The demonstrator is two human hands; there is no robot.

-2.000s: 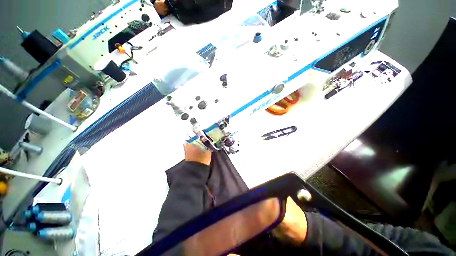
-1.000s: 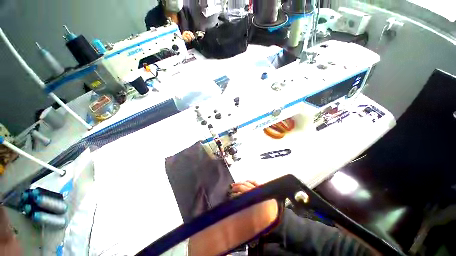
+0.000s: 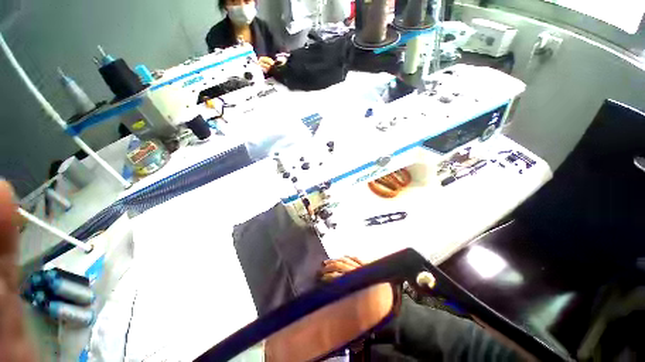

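A dark purplish-grey fabric piece point(image 3: 279, 258) lies flat on the white table, its upper end at the presser foot and needle point(image 3: 317, 214) of the white sewing machine point(image 3: 396, 152). My right hand point(image 3: 343, 268) is at the fabric's right edge, below the needle; its fingers are bent, and the glasses frame hides the rest. Whether it grips the cloth does not show. My left hand point(image 3: 10, 283) is blurred and cut off by the left picture edge, away from the fabric; its fingers cannot be made out.
Black thread snips point(image 3: 386, 218) lie right of the needle. Orange-handled scissors point(image 3: 390, 182) lie under the machine arm. Thread cones point(image 3: 64, 290) lie at the left, near a white rod point(image 3: 53, 230). A masked person point(image 3: 242, 32) sits behind a facing machine point(image 3: 201, 81). A dark chair point(image 3: 566, 205) stands right.
My left hand has left the needle area and now shows at the left picture edge. My right hand has come to the fabric's right edge. The view has tilted up, showing the masked person.
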